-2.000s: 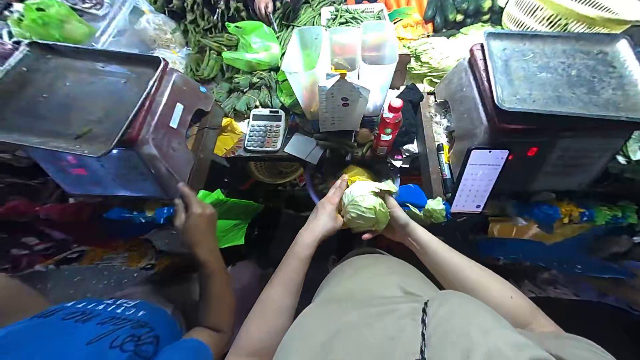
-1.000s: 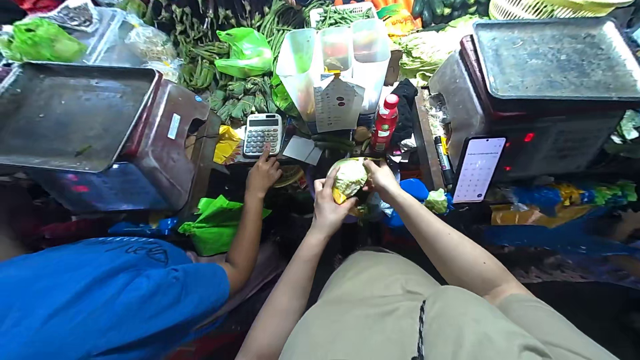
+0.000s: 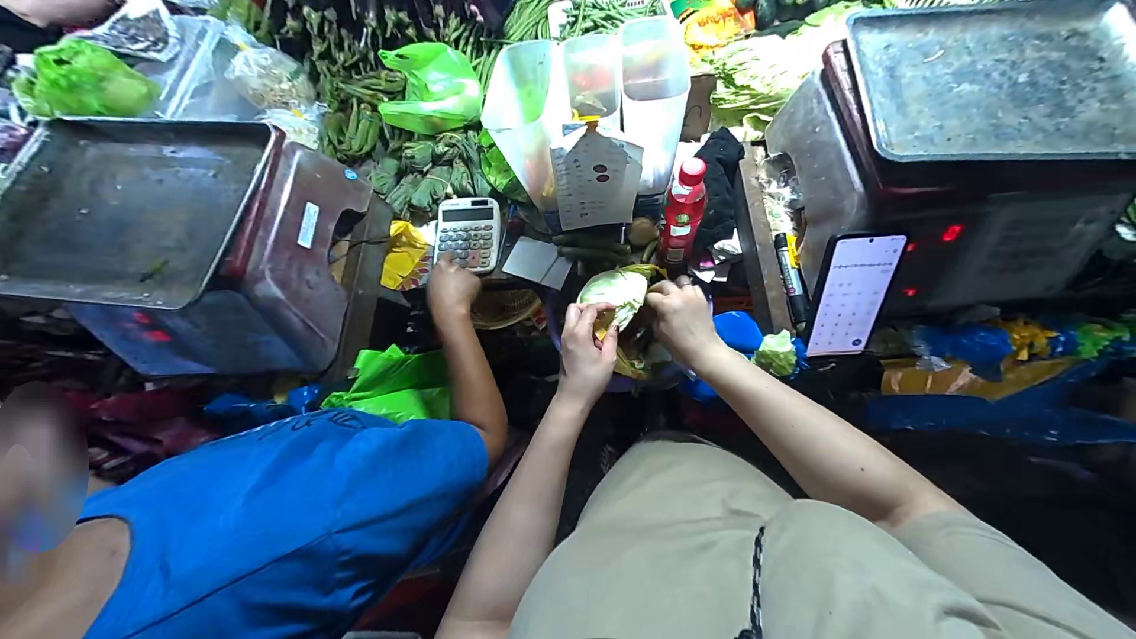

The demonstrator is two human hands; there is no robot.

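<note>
A pale green cabbage [image 3: 614, 295] rests in my left hand [image 3: 589, 344], whose fingers curl around its lower left side. Loose, yellowish outer leaves hang around its right edge and below it. My right hand [image 3: 683, 318] is at the right side of the cabbage, with its fingers bent at the leaf edge; whether they pinch a leaf is hard to tell. Below both hands is a dark container holding leaf scraps [image 3: 632, 362], mostly hidden. A red bottle [image 3: 683, 213] stands just beyond my right hand.
A co-worker's hand [image 3: 451, 286] touches a calculator [image 3: 468, 234] on the left. Weighing scales with metal trays [image 3: 115, 209] [image 3: 1003, 84] flank the space. Clear plastic containers [image 3: 590, 80] stand ahead. A phone [image 3: 856, 295] leans against the right scale, beside a marker [image 3: 790, 277].
The co-worker's hand has moved from beside the left scale to the calculator. My right hand has shifted from the cabbage's surface to its right edge, and the cabbage has been turned.
</note>
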